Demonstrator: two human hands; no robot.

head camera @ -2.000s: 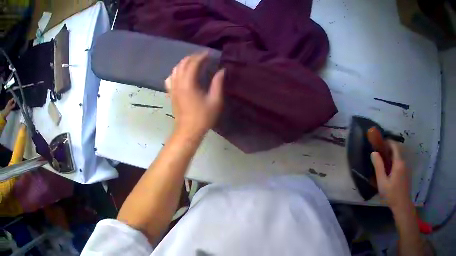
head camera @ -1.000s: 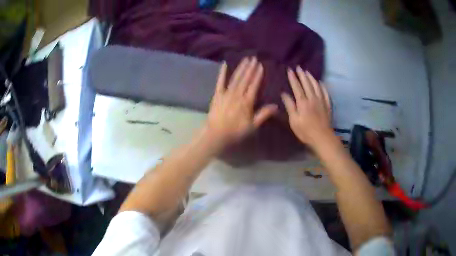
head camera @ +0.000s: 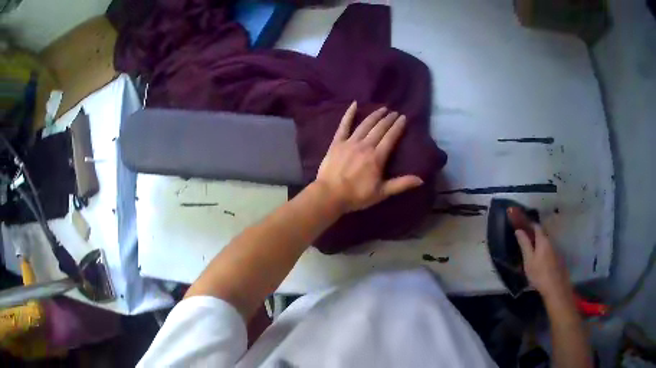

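Observation:
A dark maroon garment (head camera: 403,93) lies over the right end of a grey sleeve board (head camera: 212,144). The board's rounded left end is bare. My left hand (head camera: 360,165) lies flat on the garment near the cloth edge on the board, fingers spread. My right hand (head camera: 538,255) is closed around the brown handle of the electric iron (head camera: 503,244). The iron stands on the table's right front part, apart from the garment, its dark soleplate edge pointing towards me.
The white table (head camera: 496,93) has dark streaks. A blue object (head camera: 265,21) lies behind the garment pile. A brown block (head camera: 565,16) is at the top right. A white side table (head camera: 108,208) with black cloth and a lamp-like arm stands left. A red cord sleeve (head camera: 591,307) shows at right.
Since one second ago, my right hand has left the garment and taken hold of the iron at the right. My left hand has stayed on the garment, shifted slightly along it.

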